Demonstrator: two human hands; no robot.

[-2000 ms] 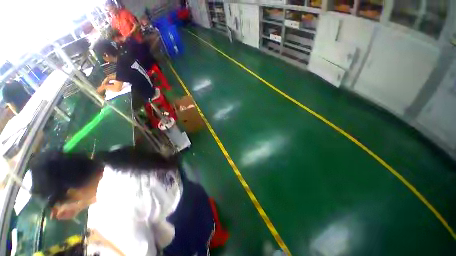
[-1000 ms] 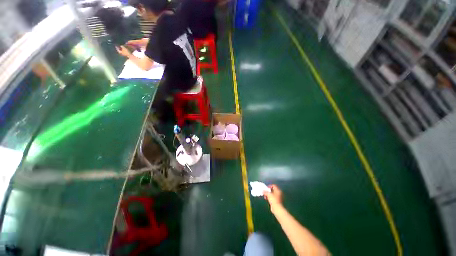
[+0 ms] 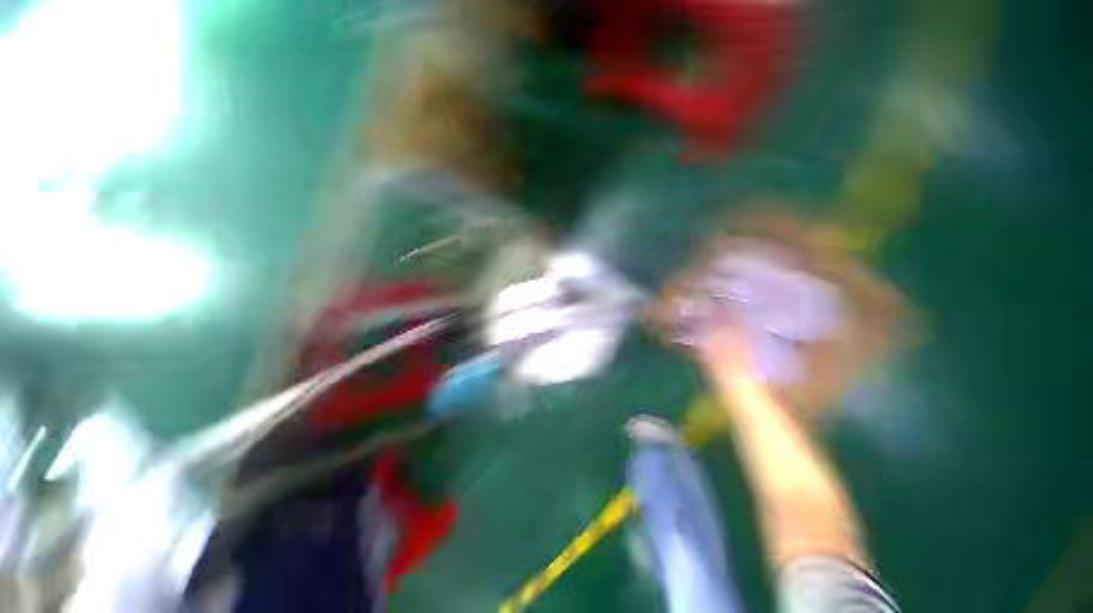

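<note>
The picture is strongly blurred. My right hand (image 3: pixel 717 341) reaches from the lower right to the cardboard box (image 3: pixel 881 323) on the floor. The hand is over or inside the box opening, in front of the pale lilac, crumpled-looking contents (image 3: pixel 779 293). Its fingers are smeared, and I cannot tell whether it holds the small white piece seen earlier. My left hand is out of the picture.
A white object (image 3: pixel 557 317) stands left of the box. Red stools (image 3: pixel 707 60) show at the top and left (image 3: pixel 378 359). A person in dark and white clothes is at the lower left. My blue trouser leg (image 3: pixel 677 515) is below the box.
My view has turned down and come closer to the box. My right hand, which held a small white crumpled piece away from the box, is now at the box opening.
</note>
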